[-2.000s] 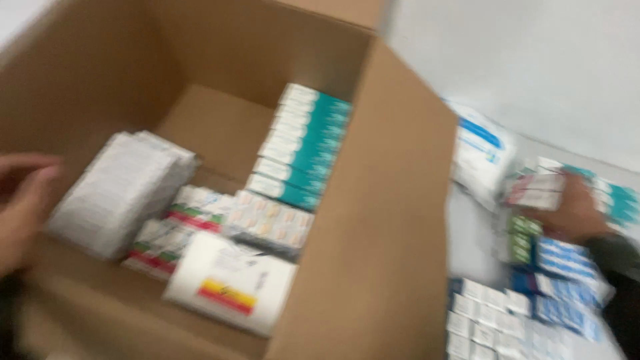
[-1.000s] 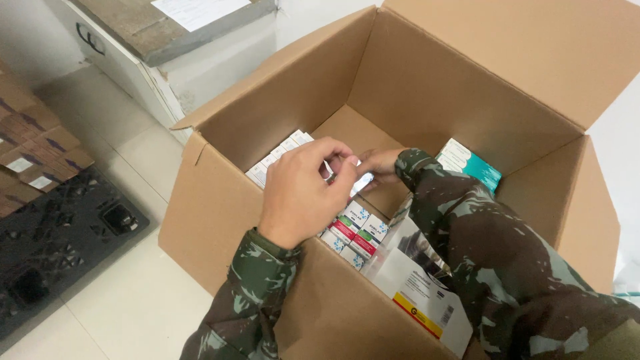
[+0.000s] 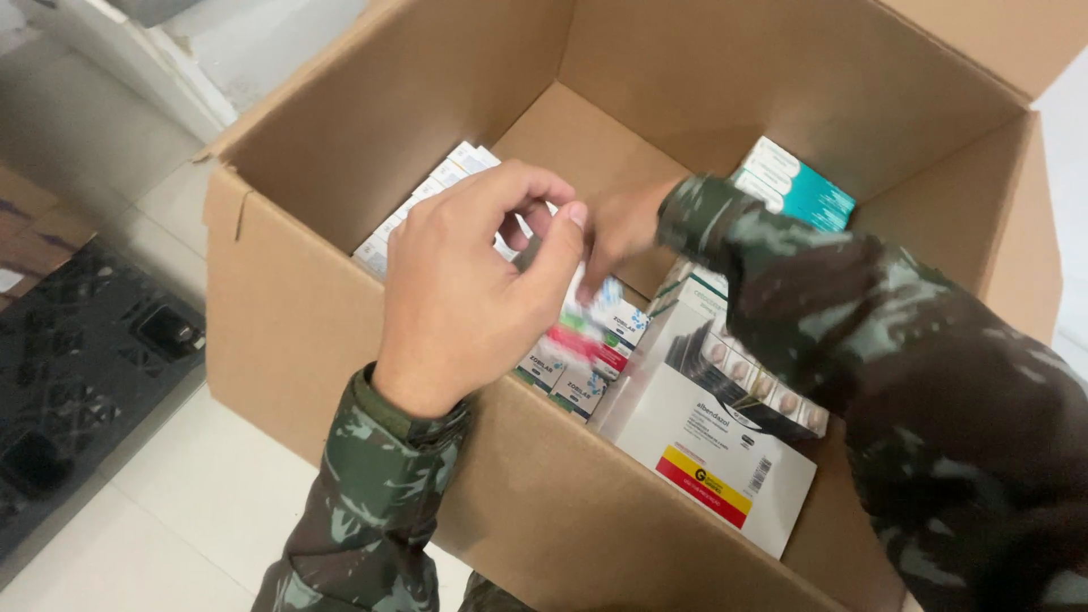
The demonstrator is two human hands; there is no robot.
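My left hand [image 3: 476, 280] is over the near left part of a large cardboard box [image 3: 544, 510], its fingers curled with a gap between thumb and fingertips and nothing visible in them. My right hand [image 3: 625, 234] reaches inside, fingers pointing down at a blurred small medicine carton [image 3: 586, 327] with white, red and green print; whether it grips the carton is unclear. Similar cartons [image 3: 578, 391] lie below it. A row of white cartons [image 3: 416, 204] stands along the left wall. A white albendazol carton [image 3: 705, 459] and blister packs [image 3: 748, 370] lie at the near right.
Teal and white cartons [image 3: 795, 187] stand at the box's right side, partly behind my right sleeve. Raised box walls and an open flap [image 3: 1003, 34] surround the contents. A black plastic pallet [image 3: 93, 374] with brown cartons [image 3: 34, 221] lies on the tiled floor at the left.
Two seconds ago my right hand was outside the box at the right, on medicine cartons there; now it is inside. My left hand has come in from the left edge. The view has shifted a lot.
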